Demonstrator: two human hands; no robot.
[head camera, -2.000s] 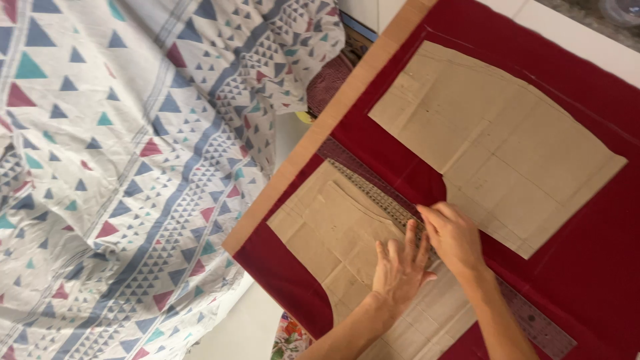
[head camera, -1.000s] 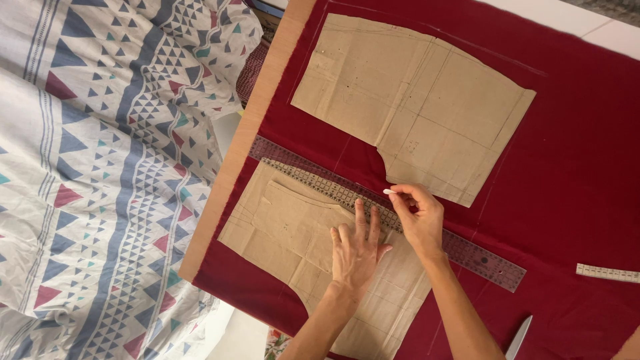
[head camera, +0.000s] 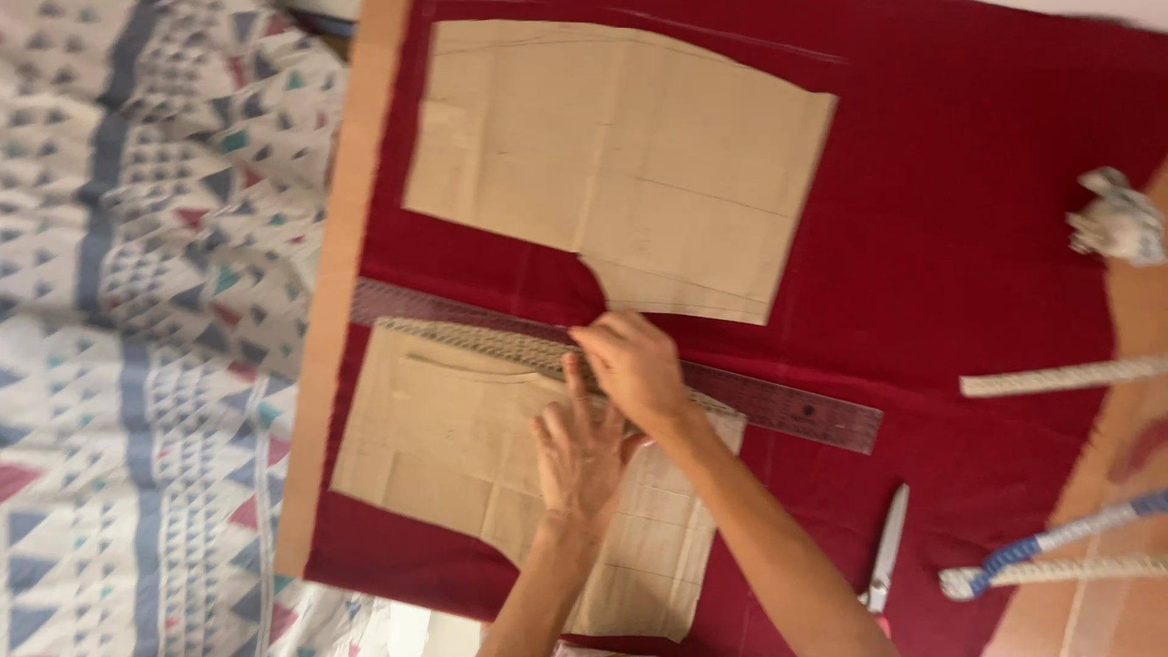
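Note:
Dark red fabric (head camera: 958, 210) bears two brown paper pattern pieces, an upper one (head camera: 547, 137) and a lower one (head camera: 438, 438). A clear plastic ruler (head camera: 785, 406) lies slantwise, overlapping the lower piece's top edge. With fingers spread, my left hand (head camera: 579, 447) presses on the ruler and the lower piece. My right hand (head camera: 634, 365) is just above it at the ruler's upper edge, fingers pinched; what they pinch is hidden now, though a small whitish piece, perhaps chalk, showed between them a second ago.
Scissors (head camera: 887, 547) lie on the fabric at lower right. Measuring tapes (head camera: 1058, 374) and a crumpled whitish item (head camera: 1118, 219) are at the right. The wooden table edge (head camera: 342, 274) runs down the left, beside a triangle-patterned cloth (head camera: 164, 319).
The view has shifted and turned. My right hand's pinched fingers have moved along the ruler's upper edge toward its left end, nearer my left fingertips, since a second ago.

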